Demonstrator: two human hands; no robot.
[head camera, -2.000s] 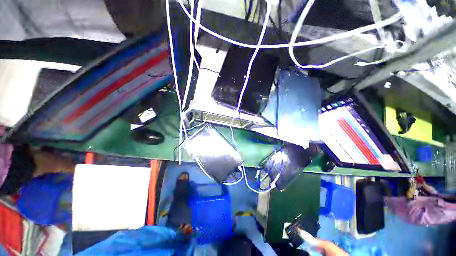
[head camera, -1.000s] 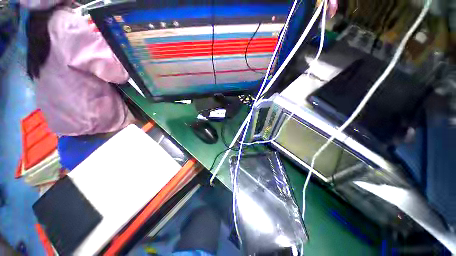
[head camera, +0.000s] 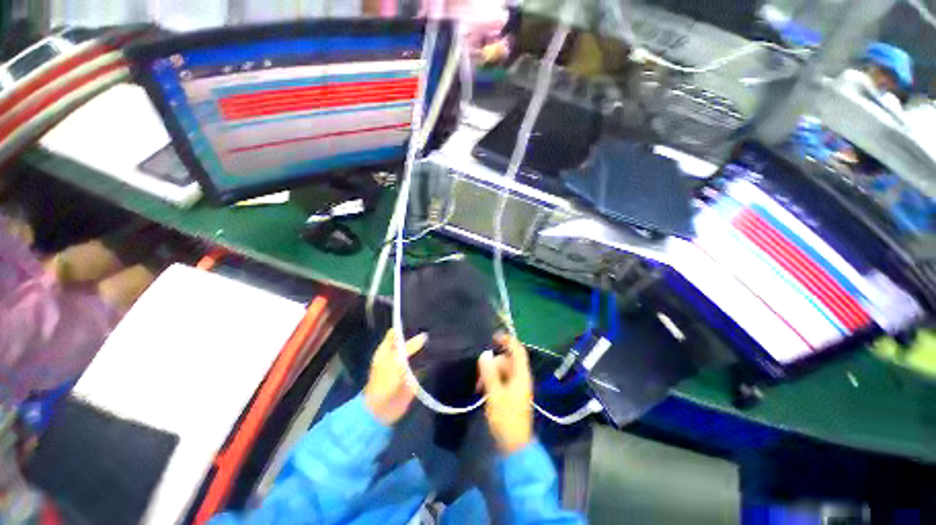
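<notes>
A dark tablet is held at the bench's front edge, tilted, with its lower part in shadow. My left hand grips its left side, thumb on the surface. My right hand is at its lower right corner, fingers bent near a white cable that loops between the hands. Whether the cable is plugged in cannot be told. A second dark tablet lies to the right with blue and white leads at its left edge.
Two monitors stand left and right. A grey tester between them bears dark tablets. A black mouse lies left. A white foam tray with orange-red edges is at lower left. White cables hang across the view. People are at far left and upper right.
Both my hands have come into view, holding the tablet that lay under the cables. The view has turned, bringing the right monitor and second tablet back in.
</notes>
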